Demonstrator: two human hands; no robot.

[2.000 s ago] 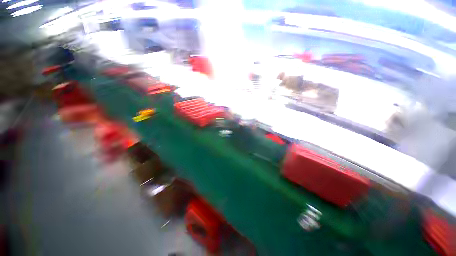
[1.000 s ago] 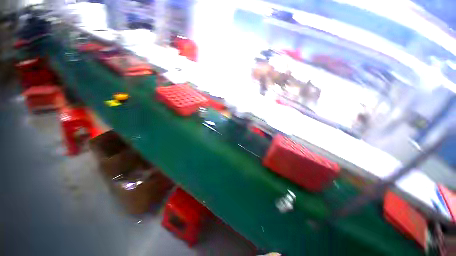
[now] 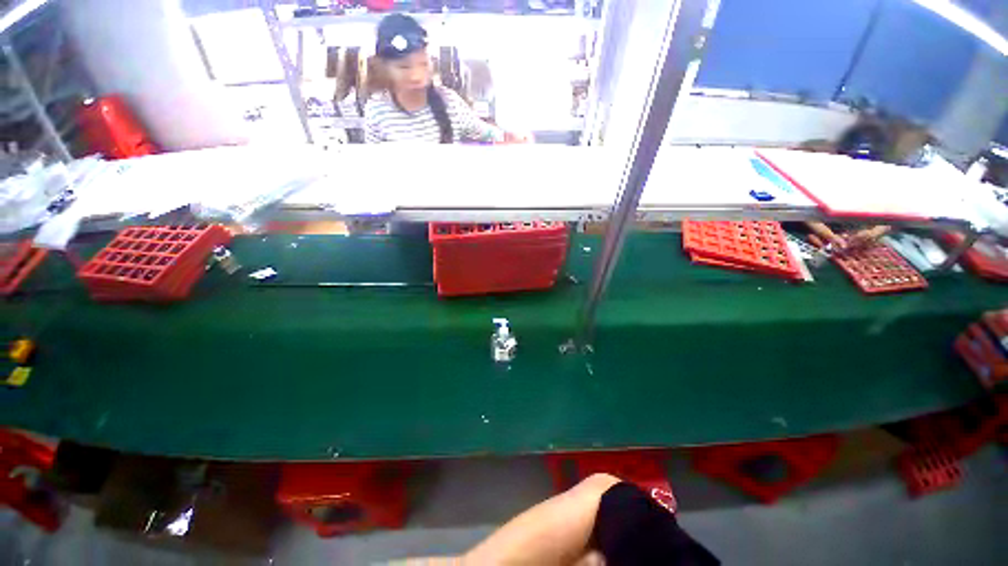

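Observation:
A bare forearm or hand [image 3: 531, 533], seemingly my right, enters at the bottom beside a black sleeve [image 3: 652, 533]; fingers and anything held cannot be made out. My left hand is not in view. The green belt [image 3: 376, 381] runs across in front of me. A small clear pump bottle [image 3: 503, 342] stands upright on it. Behind the bottle is a thick stack of red compartment trays [image 3: 501, 261]. Another red tray stack [image 3: 149, 262] lies at left, and red trays [image 3: 746, 245] lie at right.
A person [image 3: 409, 94] in a cap sits behind the white shelf [image 3: 475, 177]. Another person's hands [image 3: 849, 238] touch a red tray [image 3: 879, 269]. A metal upright [image 3: 641, 160] rises at the belt. Red stools [image 3: 343, 494] and a brown carton [image 3: 182, 514] stand along the near edge.
The view has turned from a slanted, blurred look along the belt to facing it squarely. The bare arm and black sleeve now show at the bottom.

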